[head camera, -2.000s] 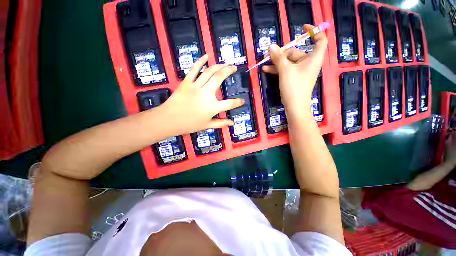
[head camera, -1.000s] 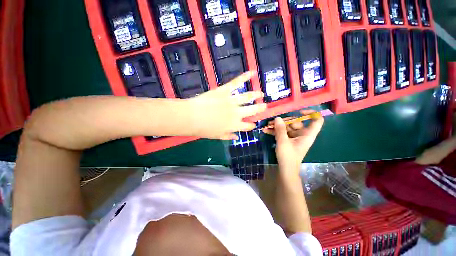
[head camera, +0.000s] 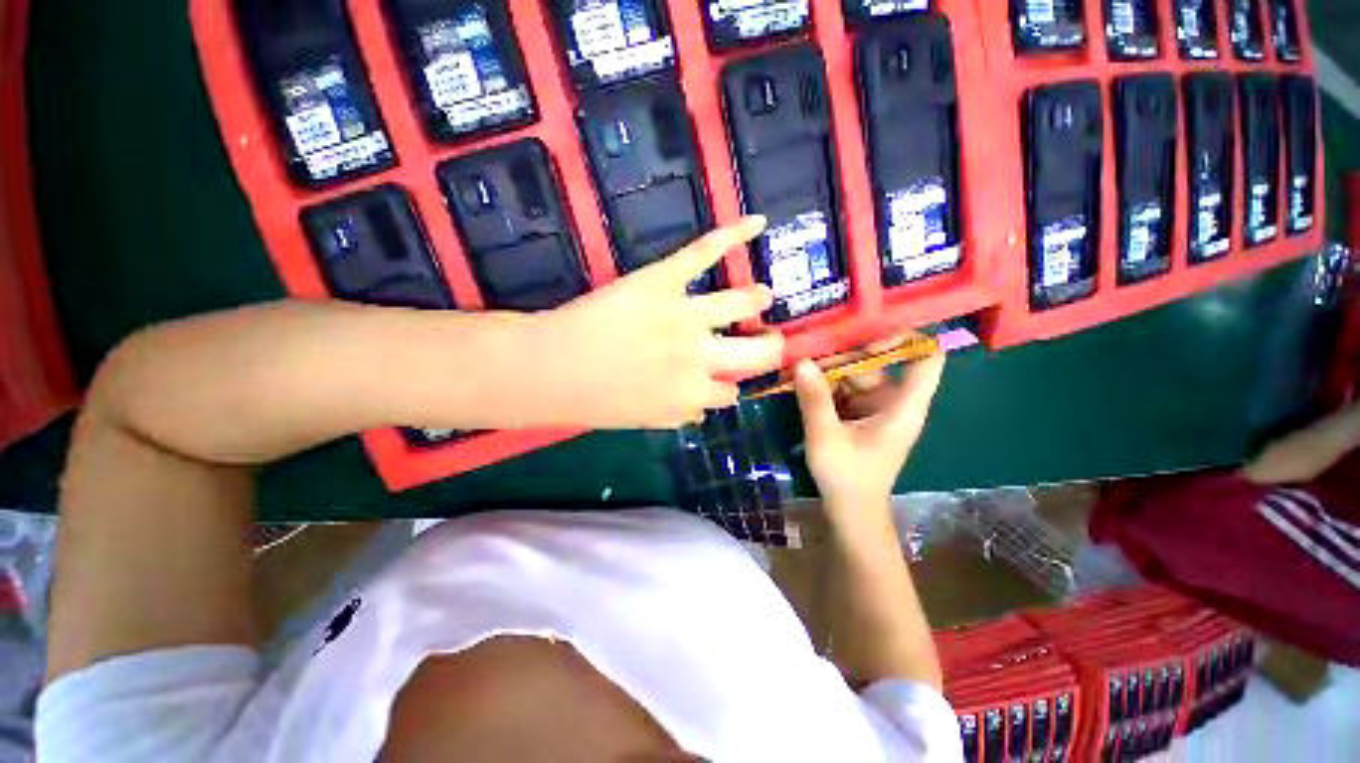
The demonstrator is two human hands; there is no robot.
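A red-orange foam tray (head camera: 395, 465) holds two rows of black phones without back covers, such as this phone (head camera: 783, 164). My left hand (head camera: 656, 340) lies spread over the tray's front edge, fingers apart, covering parts of the front-row phones. My right hand (head camera: 865, 418) holds a thin orange-yellow tool (head camera: 880, 358) with a pink-purple end like a pen. Its tip points left, close to my left fingers; the exact tip is hard to see. A dark gridded sheet of small black pads (head camera: 738, 470) lies at the bench edge below the tip.
A second red tray (head camera: 1002, 283) of phones adjoins on the right. Thick red layers (head camera: 30, 268) stand at far left. Stacked filled trays (head camera: 1044, 656) are at lower right, beside clear plastic (head camera: 992, 544). Another person's arm (head camera: 1313, 444) and dark red clothing (head camera: 1223, 552) show at right.
Two seconds ago both hands were over a phone in the tray; they have since moved down to the pad sheet. Since one second ago the view has shifted slightly and the hands have barely moved.
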